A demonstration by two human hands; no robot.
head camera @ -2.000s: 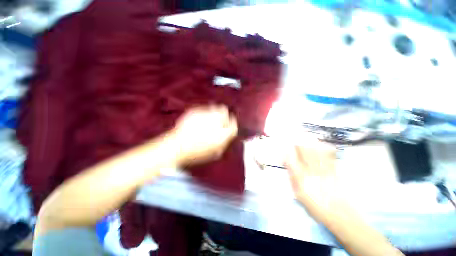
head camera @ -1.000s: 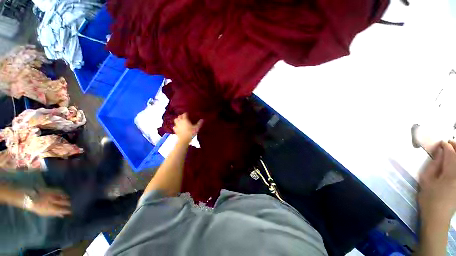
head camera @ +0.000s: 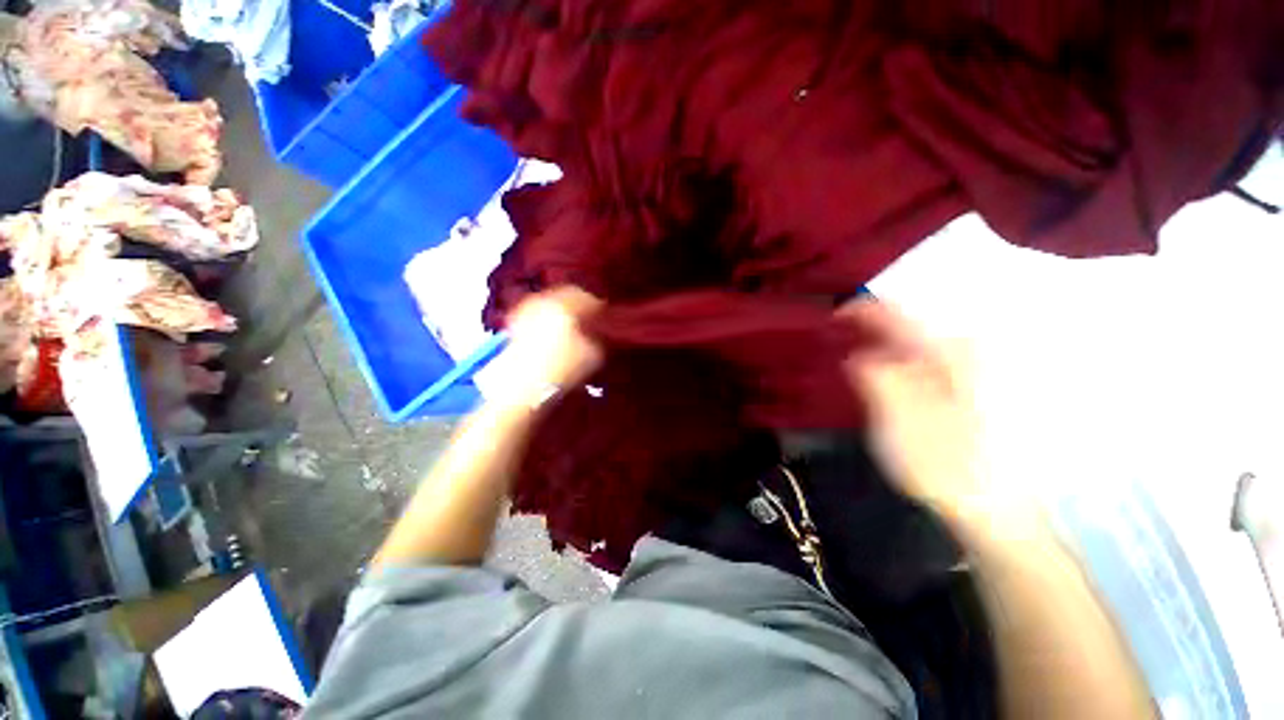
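Observation:
A large heap of dark red cloth lies over the white table at the top and hangs over its edge towards the lap. My left hand is at the left side of the hanging cloth, blurred, closed on its edge. My right hand is blurred and grips the right end of a red cloth piece. The piece is stretched between both hands above the lap. The fingertips of both hands are partly hidden by cloth and blur.
The white table is on the right, with a small metal tool at its right side. A blue crate holding white cloth stands left of the heap, another blue crate behind it. Pale patterned cloth lies at the far left.
My right hand has moved left from the table's right side and taken hold of the red cloth. My left hand still holds the cloth. Another person's arm at the left is gone from view.

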